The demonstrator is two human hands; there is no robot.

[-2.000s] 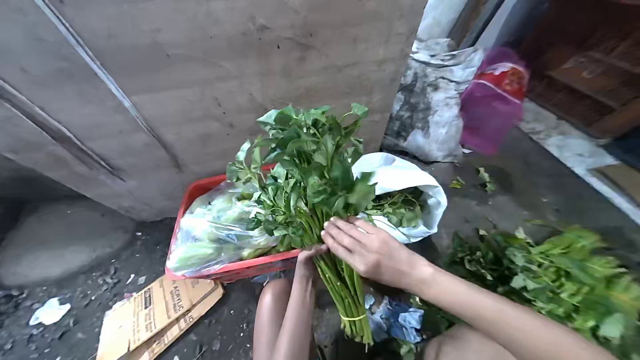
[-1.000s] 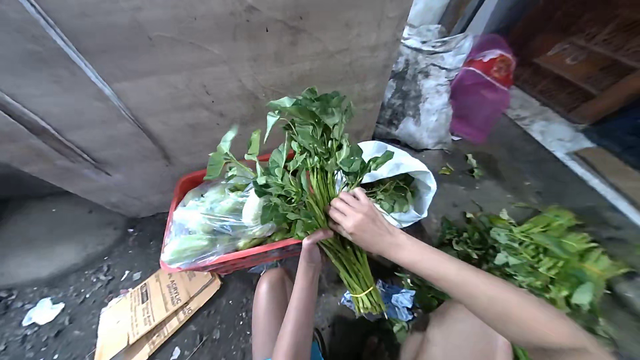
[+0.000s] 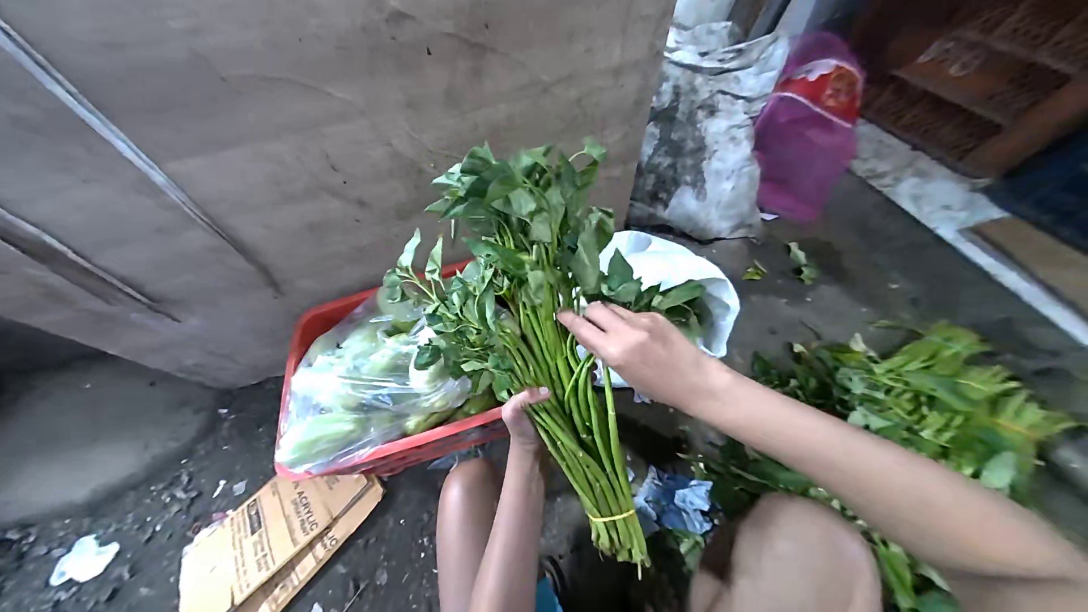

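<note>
A bunch of long-stemmed leafy greens (image 3: 565,399) slants across the middle, leaves up, with a yellow band (image 3: 612,516) around the stems near their cut ends. My left hand (image 3: 524,416) supports the bunch from below and the left, its thumb showing beside the stems; its other fingers are hidden. My right hand (image 3: 633,344) is at the upper stems on the right side, fingertips bent against a stem. Behind the bunch stand a red plastic basket (image 3: 442,438) with a clear plastic bag of pale green vegetables (image 3: 365,391), and a white sack (image 3: 718,297) with more greens inside.
Loose leafy greens (image 3: 926,408) lie on the ground at right. Flattened cardboard (image 3: 263,535) lies at lower left, blue crumpled material (image 3: 676,501) beside the stem ends. A board wall (image 3: 340,153) rises behind the basket. A dirty white sack (image 3: 705,136) and a purple bag (image 3: 807,144) stand beyond.
My right hand has shifted from lying over the stems to their right side, fingertips at a stem. My left hand stays at the bunch throughout.
</note>
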